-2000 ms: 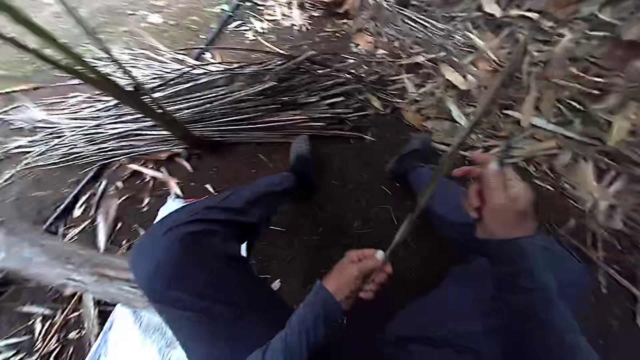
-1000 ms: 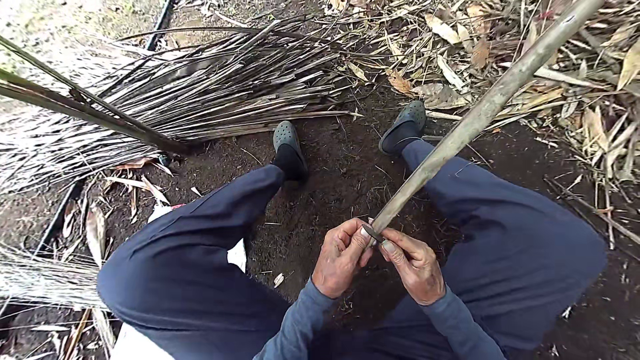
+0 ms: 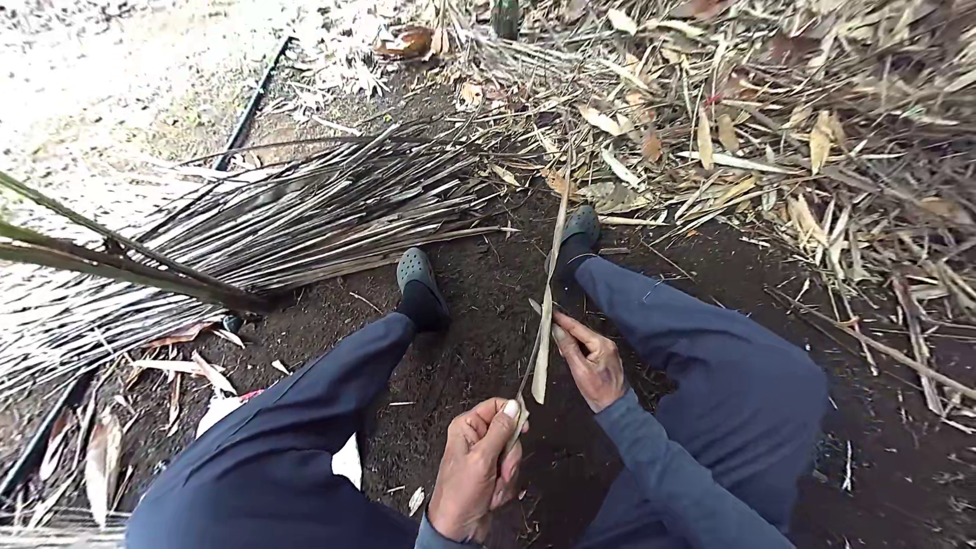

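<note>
A long dry leaf strip [image 3: 560, 229] runs from between my knees up past my right shoe, narrow and slightly twisted, with a loose flap hanging at its lower part. Its thin lower end is pinched between thumb and fingers of my left hand [image 3: 480, 465]. My right hand [image 3: 591, 362] is higher up, beside the strip's right edge, its fingers closed on a small blade-like piece [image 3: 536, 306] whose pointed tip shows left of the strip. Most of that piece is hidden by the strip and fingers.
A heap of thin dry stalks [image 3: 328, 206] lies ahead on the left, near an upright green-brown stem [image 3: 152, 274]. A dark hose [image 3: 255, 103] crosses behind it. Dry leaf litter [image 3: 762, 152] covers the ground at upper right. My shoes [image 3: 415, 267] rest on dark soil.
One second ago both hands were together at the strip's lower end, and it slanted to the upper right. Now the hands are apart, the right one farther forward, and the strip points nearly straight ahead.
</note>
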